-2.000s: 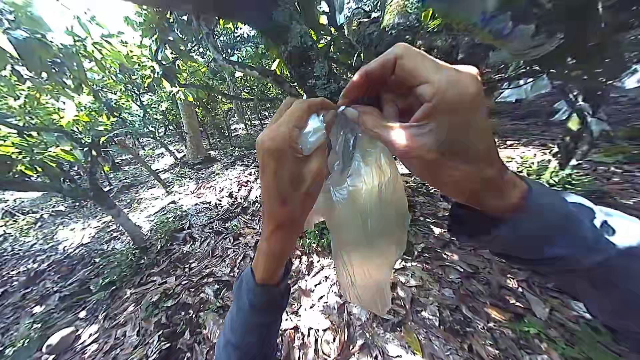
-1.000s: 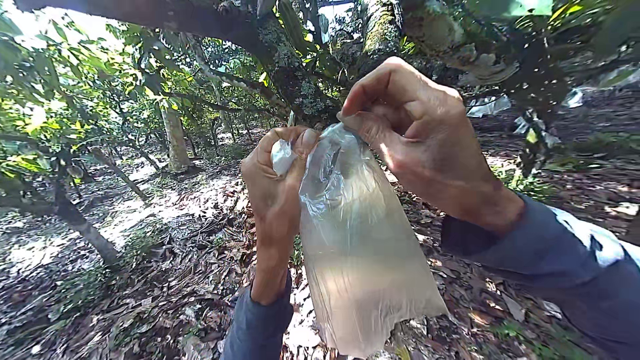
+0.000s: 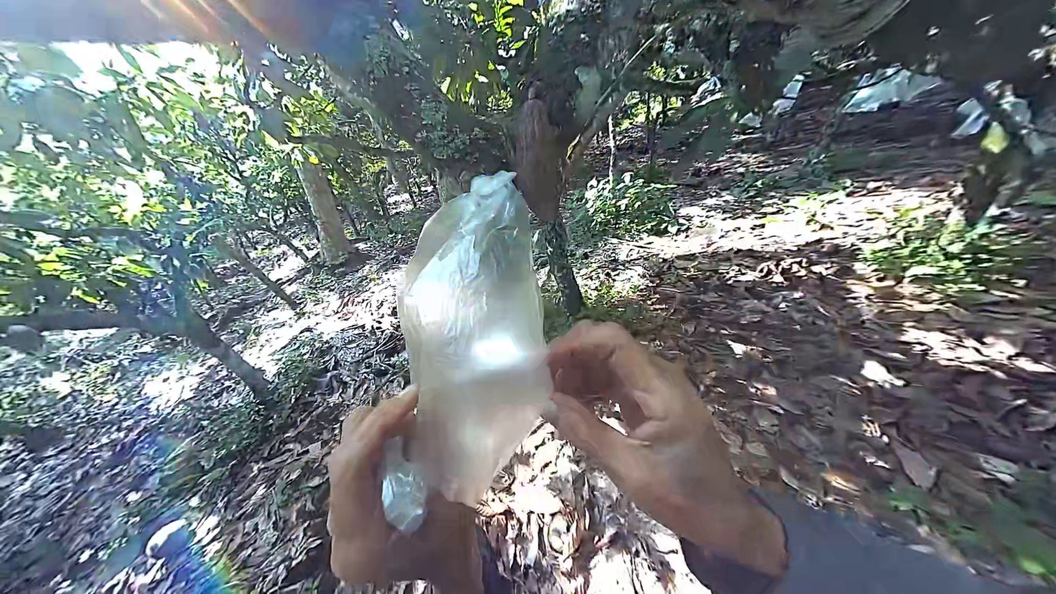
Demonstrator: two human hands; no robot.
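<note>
A thin translucent plastic bag (image 3: 474, 330) stands upright between my hands, puffed out, with its crumpled narrow end at the top. My left hand (image 3: 379, 495) grips its lower left side and also holds a small crumpled wad of clear plastic (image 3: 404, 495) against the palm. The thumb and fingertips of my right hand (image 3: 639, 421) pinch the bag's right edge, low down. Just behind the bag's top hangs a reddish-brown elongated pod (image 3: 538, 157), close to the tree.
Dry leaf litter (image 3: 792, 355) covers the ground. A slanting trunk (image 3: 219, 355) and a paler trunk (image 3: 323, 210) stand at left. Branches cross overhead. Pale plastic pieces (image 3: 891, 89) hang among the trees at upper right.
Both hands have moved from the bag's upper end down to its lower sides. The bag hung below them before; now it rises above them and looks fuller.
</note>
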